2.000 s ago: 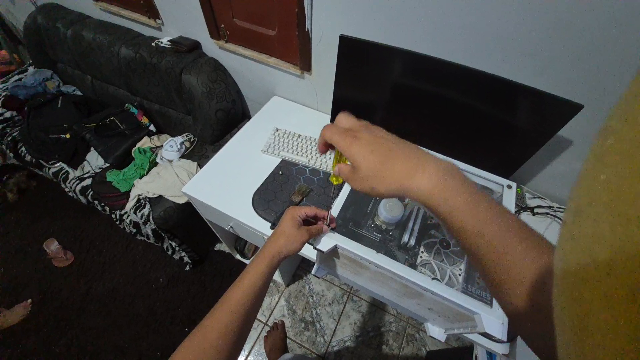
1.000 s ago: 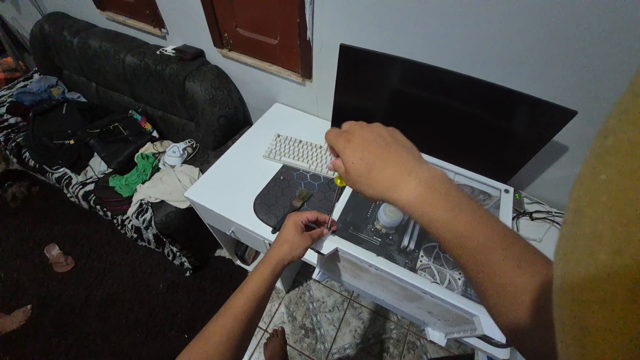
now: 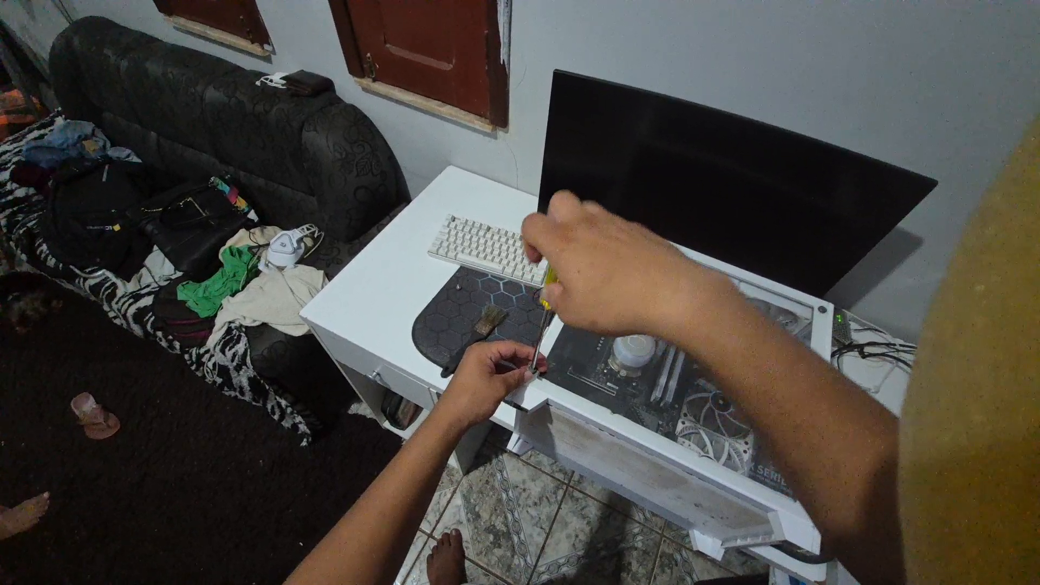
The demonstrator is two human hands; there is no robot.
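Observation:
A white computer case point(image 3: 642, 443) lies on its side on the white desk, its motherboard, cooler point(image 3: 634, 353) and fans point(image 3: 715, 422) showing. My right hand point(image 3: 609, 268) grips the yellow handle of a screwdriver point(image 3: 539, 337) from above, its shaft pointing down to a corner of the case. Around the tip, at that corner, are the fingers of my left hand point(image 3: 491, 374); whether they pinch a screw or steady the shaft I cannot tell. A brush point(image 3: 487, 322) with a dark handle lies on the black mouse pad point(image 3: 439, 317), just beyond my left hand.
Behind the case stands a large black monitor point(image 3: 715, 179). A white keyboard point(image 3: 487, 249) lies at the back of the desk point(image 3: 374, 276). Cables point(image 3: 873, 351) are at the right. A dark sofa point(image 3: 203, 114) with clothes and bags is at the left. A bare foot point(image 3: 24, 515) shows at the far left.
Between the frames my right hand has shifted its grip and turned about the screwdriver's handle. My left hand has stayed at the corner of the case.

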